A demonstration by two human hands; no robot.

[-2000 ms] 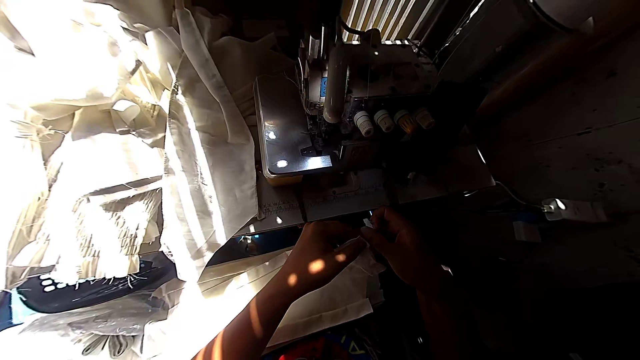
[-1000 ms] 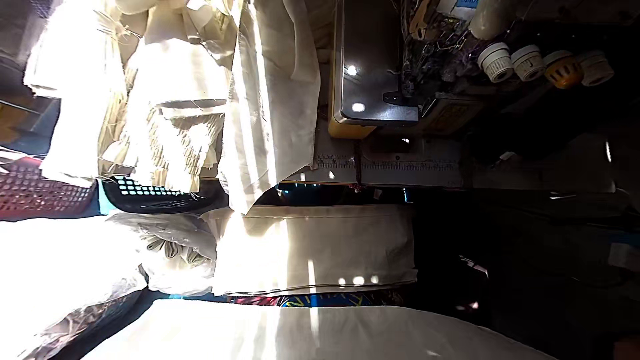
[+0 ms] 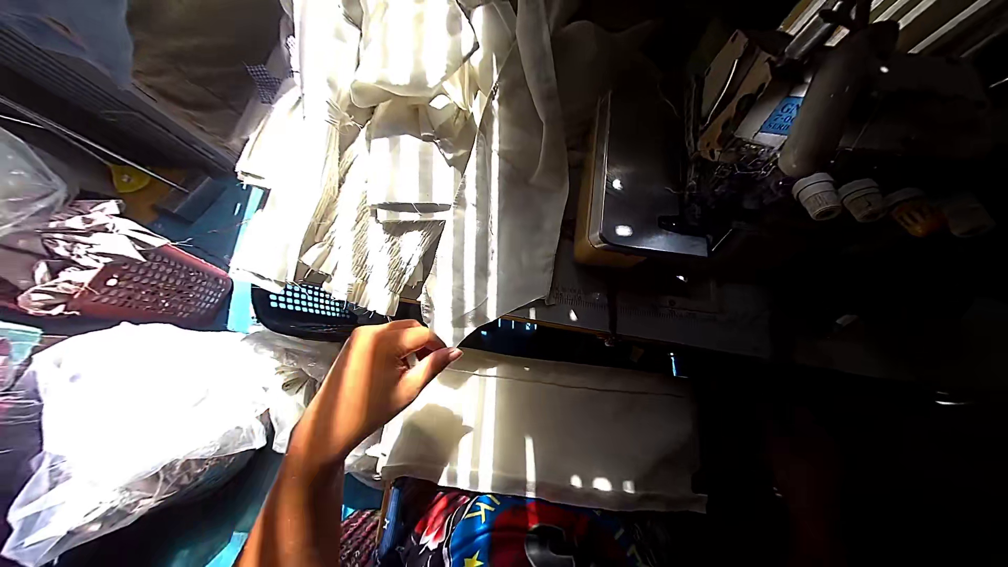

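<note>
My left hand (image 3: 386, 378) has its thumb and fingertips together at the lower corner of a cream fabric piece (image 3: 504, 228) that hangs over the table edge. Below it, another cream fabric panel (image 3: 583, 425) with a seam line lies across my lap. To the right stands a serger-type sewing machine (image 3: 835, 118) with a shiny metal plate (image 3: 646, 181) at its left. A faint dark shape at the lower right may be my right arm; its hand is lost in deep shadow.
Gathered cream cloth (image 3: 409, 173) is heaped on the table beside a black perforated basket (image 3: 303, 307). Further left are a red perforated basket (image 3: 169, 287) holding fabric and a white plastic bag (image 3: 150, 402). A ruler-marked table edge (image 3: 654, 311) runs below the machine.
My left hand, out of view one second ago, is now at the hanging cloth's corner. Two seconds ago both hands were together below the machine. The view has shifted.
</note>
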